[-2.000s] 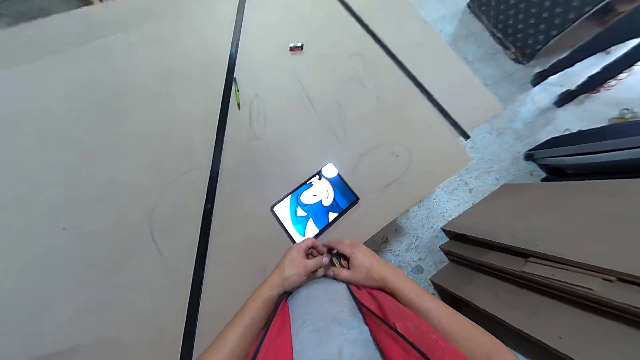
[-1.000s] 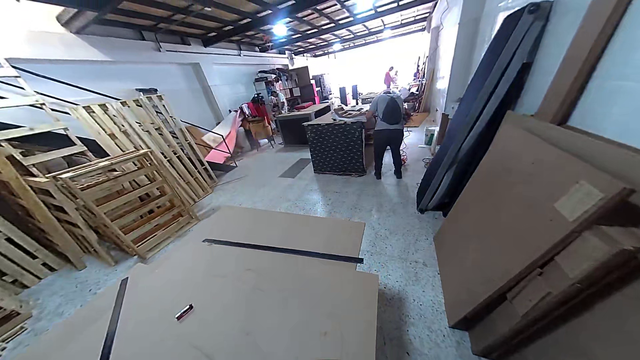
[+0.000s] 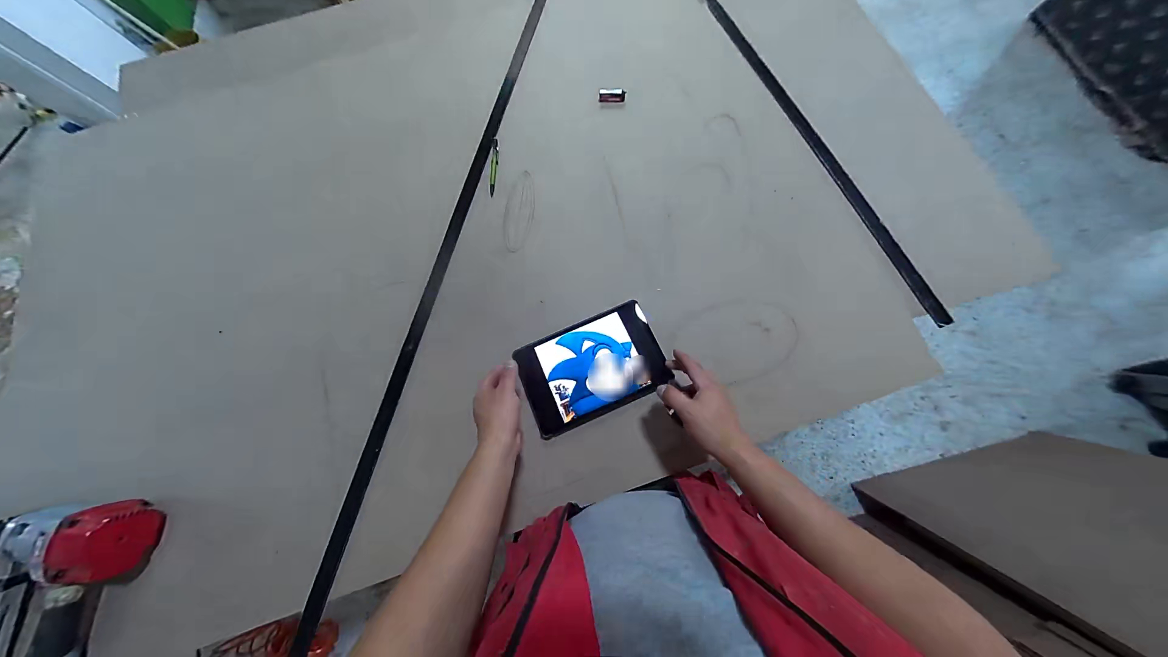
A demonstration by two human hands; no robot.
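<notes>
A tablet in a dark case [image 3: 593, 368] shows a blue and white cartoon picture and lies tilted on, or just above, the large brown board. My left hand [image 3: 498, 406] is at its left edge, fingers closed on the rim. At the tablet's right edge is my right hand [image 3: 701, 401], with thumb and fingers on the rim; something small and dark shows beneath this hand, too hidden to name. Farther up the board lie a green pen [image 3: 494, 169], beside a long black strip [image 3: 422, 315], and a small red and black object [image 3: 611, 96].
A second black strip [image 3: 830, 164] crosses the board at the right. A red and grey power tool [image 3: 100, 543] stands at the lower left. Brown panels [image 3: 1022, 520] are stacked at the lower right, beside the speckled floor [image 3: 912, 374]. Faint pencil marks cover parts of the board.
Two seconds ago my hands were together below the tablet; now they are apart, one at each side of it. The view swung up to the room and back down.
</notes>
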